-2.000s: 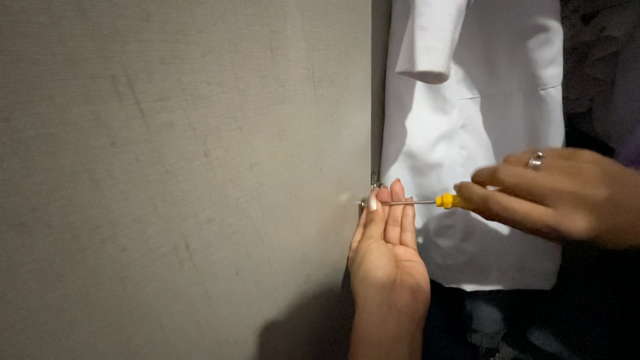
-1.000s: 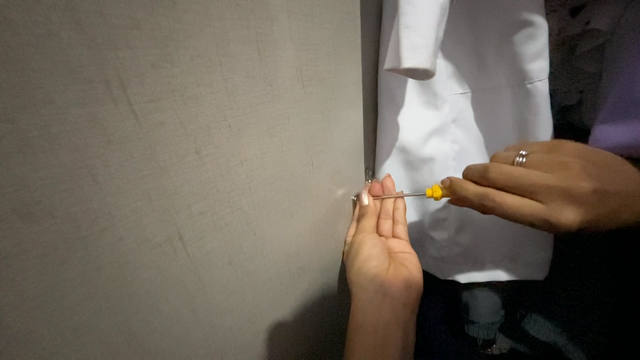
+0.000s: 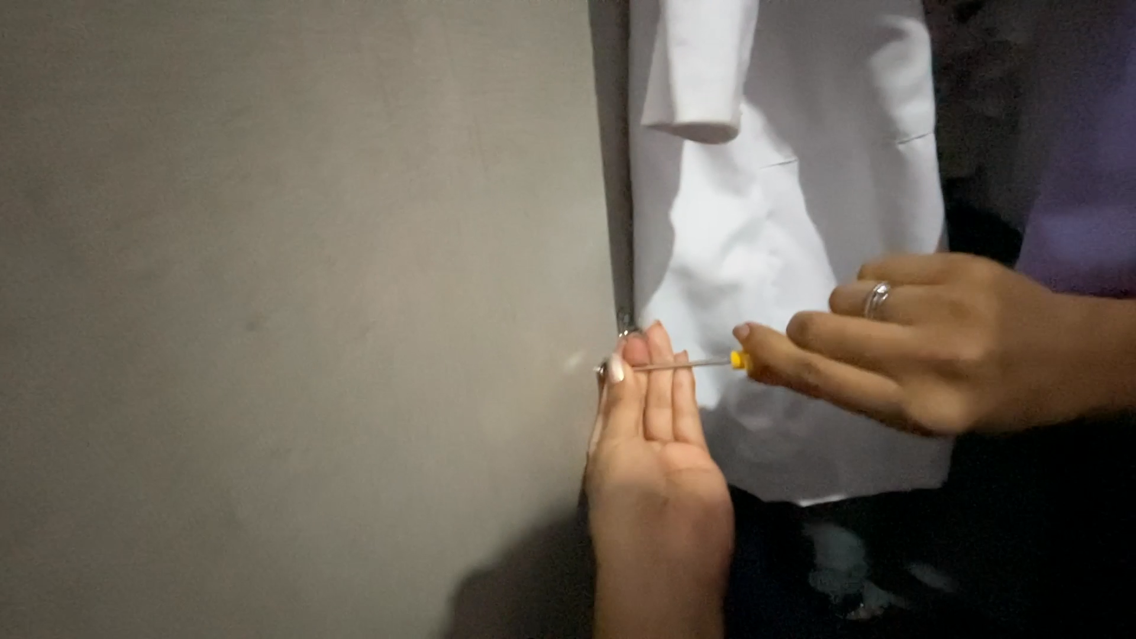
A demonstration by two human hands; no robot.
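Note:
My right hand (image 3: 914, 346) grips the yellow handle of a screwdriver (image 3: 692, 363), hiding most of the handle; a ring is on one finger. The thin metal shaft runs level to the left, across the fingers of my left hand (image 3: 661, 461). That hand is palm up at the edge of a grey door or panel (image 3: 355, 266), with thumb and forefinger pinched around a small metal piece (image 3: 603, 366) near the shaft's tip. Whether this is a screw or a fitting I cannot tell. Just above the fingertips is a small metal fitting (image 3: 625, 325), partly hidden.
A white garment (image 3: 754, 240) with a sleeve hangs behind both hands, right of the panel's edge. Purple cloth (image 3: 1078, 213) is at the far right. Dark, indistinct items lie below the garment.
My right hand's fingers have shifted on the screwdriver handle, covering more of its yellow part. My left hand stays at the panel's edge.

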